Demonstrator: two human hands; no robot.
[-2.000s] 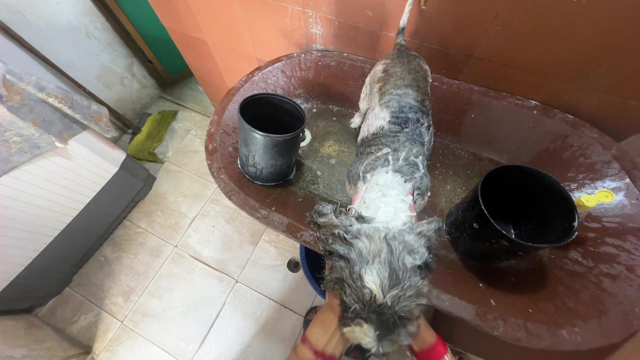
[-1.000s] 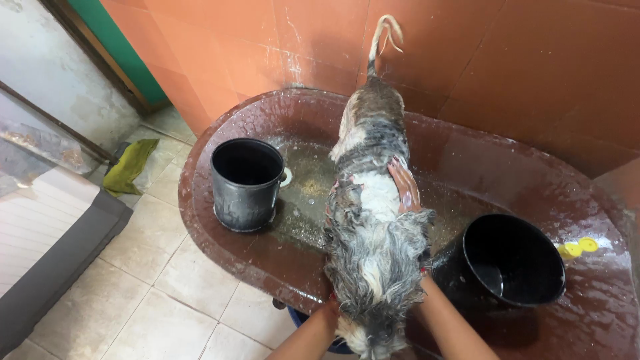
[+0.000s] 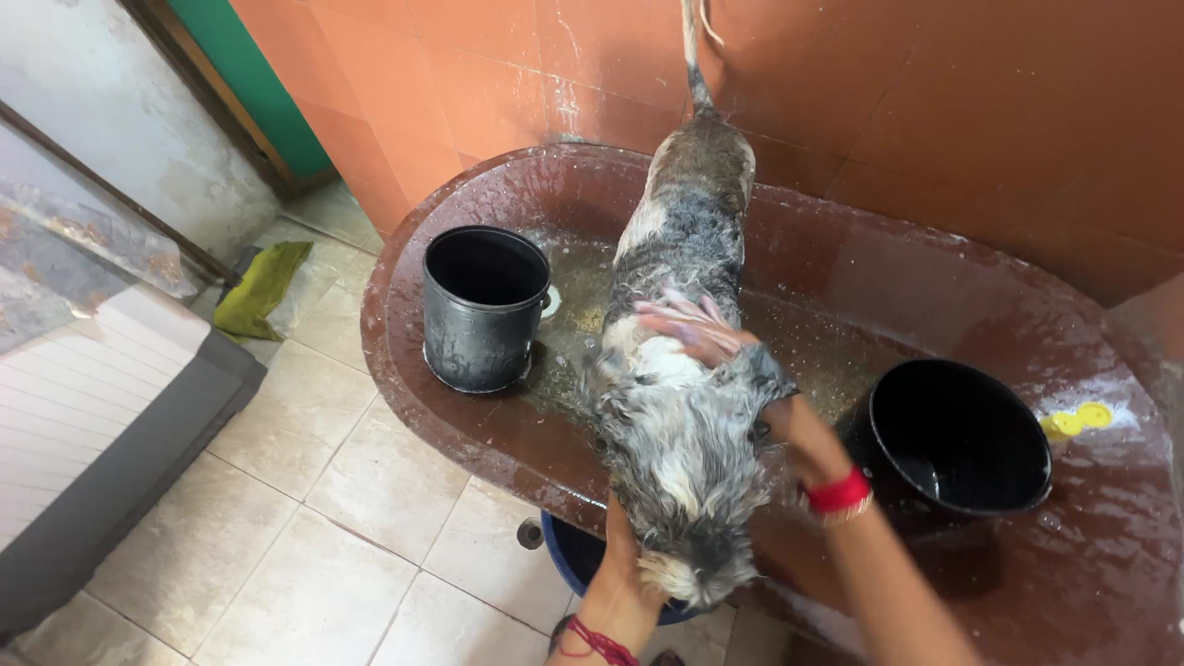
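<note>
A wet grey and white dog (image 3: pixel 684 416) stands in a reddish-brown basin (image 3: pixel 407 407), its head hanging over the near rim. My right hand (image 3: pixel 703 328) lies with spread fingers on the dog's upper back, and a red band circles that wrist. At the left side of the dog's head is my left hand (image 3: pixel 622 555), its fingers mostly hidden under the fur. A black bucket (image 3: pixel 486 310) stands upright in the basin left of the dog. To the right, another black bucket (image 3: pixel 957 439) is tilted.
An orange tiled wall (image 3: pixel 647 55) rises behind the basin. Small yellow objects (image 3: pixel 1078 421) lie right of the tilted bucket. Below the near rim is a blue tub (image 3: pixel 569 550). A yellow-green cloth (image 3: pixel 264 291) lies on the tiled floor, near a grey-edged object (image 3: pixel 139 462).
Two seconds ago both hands were at the dog's head. My right hand is now on its upper back, while my left remains beside the head. The view has shifted.
</note>
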